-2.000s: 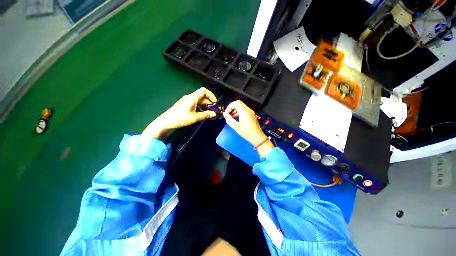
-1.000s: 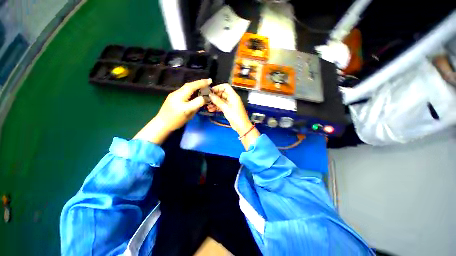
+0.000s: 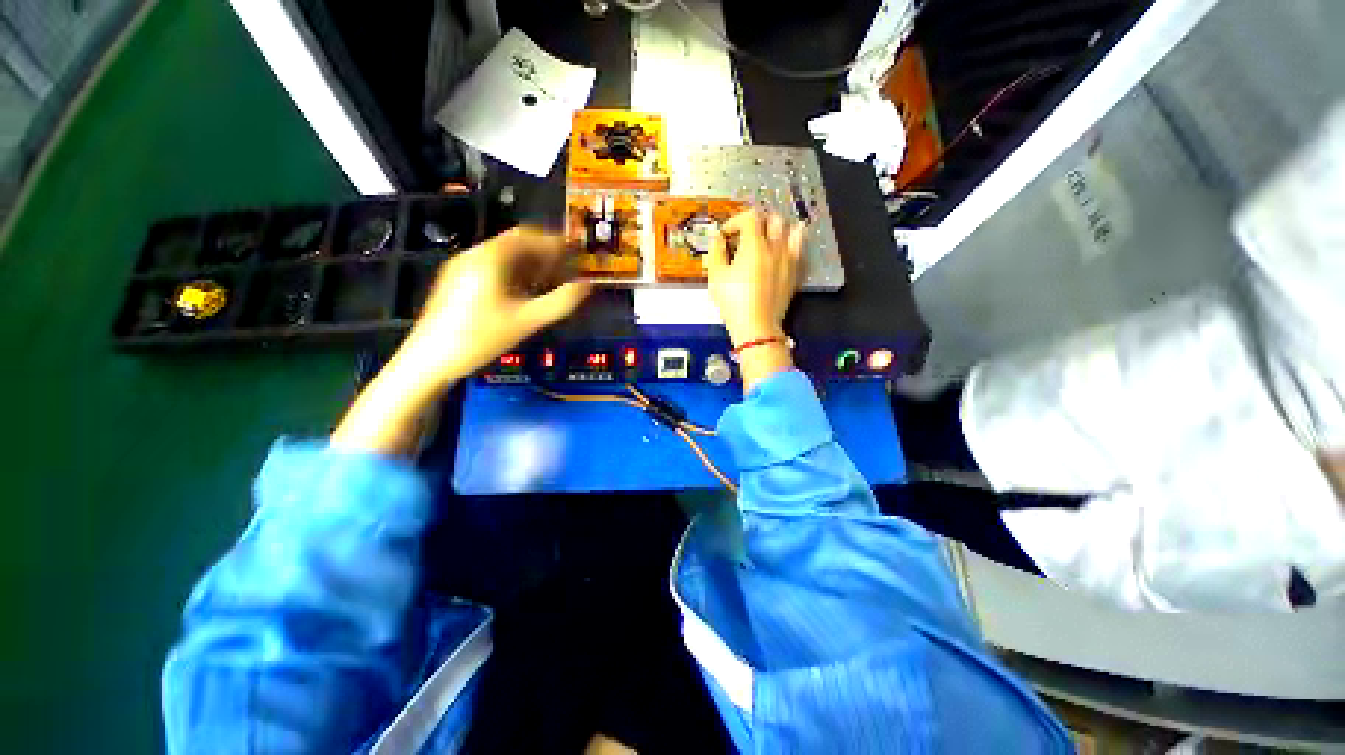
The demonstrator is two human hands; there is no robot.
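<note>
Three orange fixtures sit on a silver plate (image 3: pixel 816 270) on the black machine top: an upper one (image 3: pixel 586 165), a lower left one (image 3: pixel 580 263) and a right one (image 3: pixel 679 267). Each has a dark or metallic part in its centre. My right hand (image 3: pixel 760 273) has its fingertips at the right fixture's right edge; whether they grip anything is hidden. My left hand (image 3: pixel 480 307) is blurred, just left of the lower left fixture, thumb and fingers pointing at it; no held part is discernible. The small dark part seen earlier is not identifiable now.
A black compartment tray (image 3: pixel 339 323) with small round parts and one gold part (image 3: pixel 201 300) lies on the green surface at left. The control panel (image 3: pixel 745 363), orange cable (image 3: pixel 612 398) and blue surface (image 3: pixel 509 462) are nearer me. A person's white sleeve (image 3: pixel 1136 443) is at right.
My hands were together around a small dark part; now they are apart at the fixtures, right hand at the right one. The view has turned, so the machine sits more central.
</note>
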